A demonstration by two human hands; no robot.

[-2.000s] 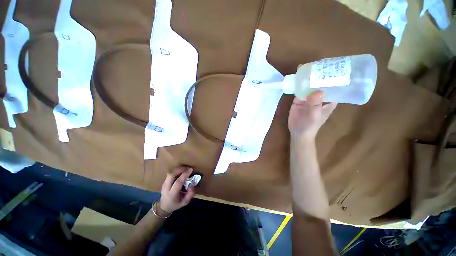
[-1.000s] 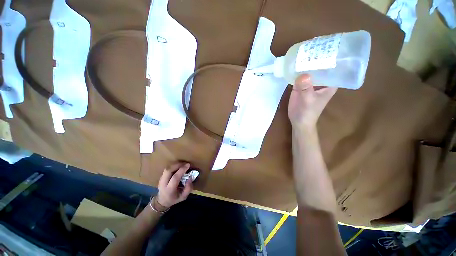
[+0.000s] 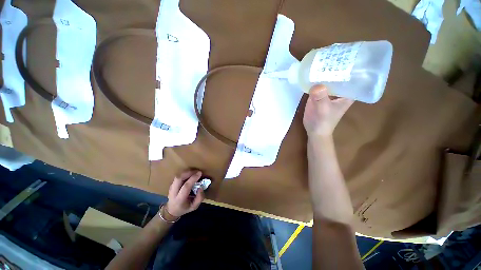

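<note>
My right hand holds a translucent white glue bottle on its side. Its nozzle points left, at the upper handle end on the rightmost white reinforcement piece; whether the tip touches cannot be told. A thin dark-brown handle arches left from that piece. My left hand holds a crumpled white wipe at the near edge of the brown panels. More white pieces with handles lie in a row to the left.
The table's near edge runs across below the panels. White scraps lie at the top right. A folded brown piece is at the right. A cardboard piece and a yellow floor line show below the table.
Over the two seconds, the view has shifted slightly. The bottle nozzle has moved a little left toward the upper handle end. My left hand stays on the wipe.
</note>
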